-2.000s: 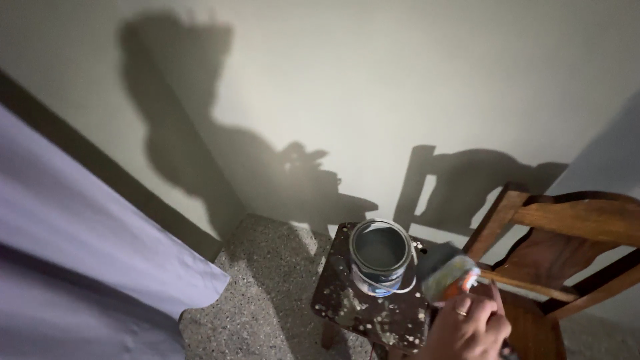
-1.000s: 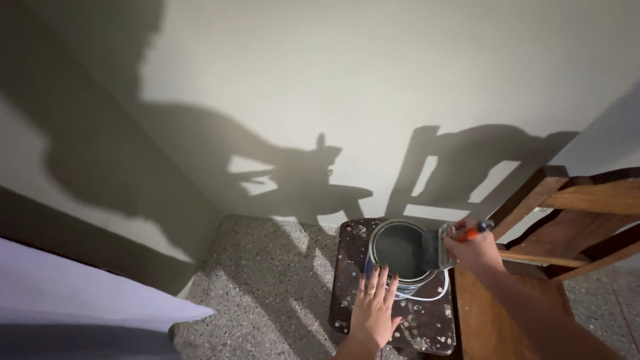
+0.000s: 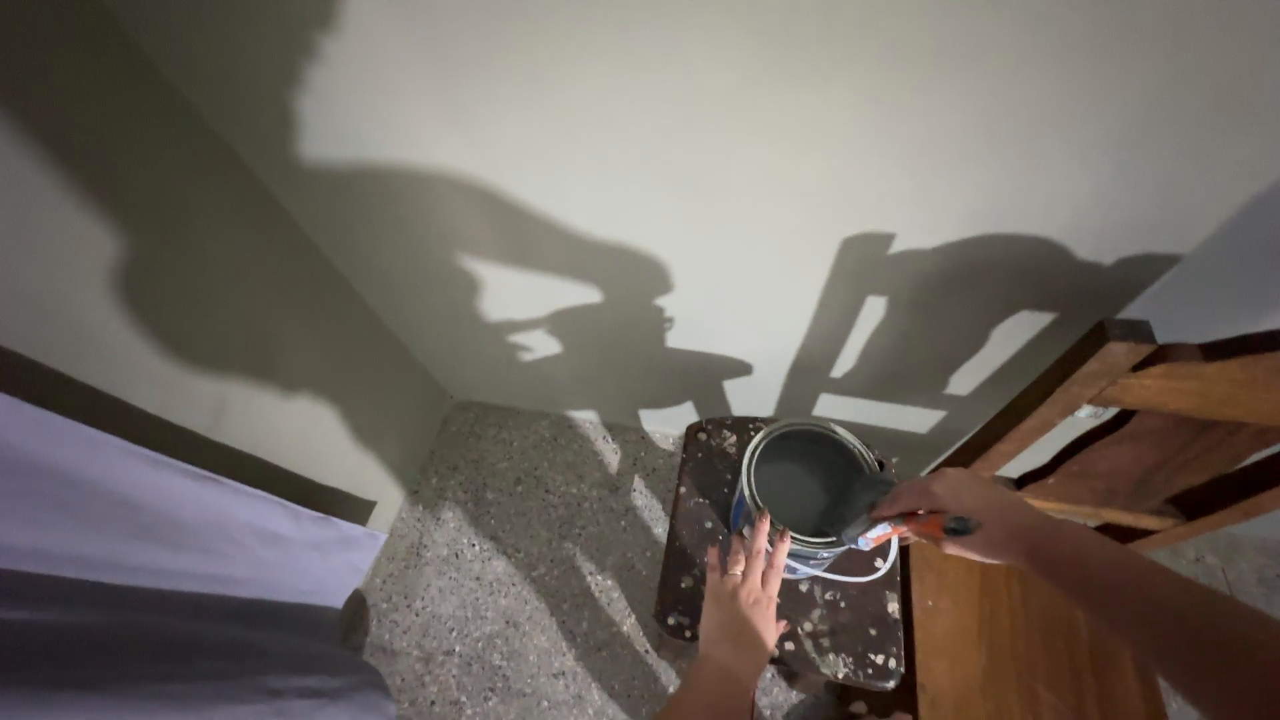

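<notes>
An uncovered metal paint can [image 3: 748, 500] stands on a dark, paint-spattered stool [image 3: 850, 630], its wire-like white handle hanging down at the front. My left hand [image 3: 742, 600], fingers spread and a ring on one of them, rests against the near left side of the can. In my right hand [image 3: 955, 515] is a paintbrush [image 3: 905, 527] with an orange handle with a dark tip. Its brush head is at the can's right rim, partly hidden by my fingers. The inside of the can looks dark grey; the paint level cannot be told.
A wooden chair [image 3: 1040, 620] stands close to the stool's right side. Behind is a pale wall [image 3: 700, 130] with shadows of a person and the chair. Light purple fabric [image 3: 150, 500] hangs at the left, above a speckled floor [image 3: 500, 520].
My left hand, unseen two seconds ago, came to the can by one second ago and remains there. The brush, right of the can at first, is now at its rim.
</notes>
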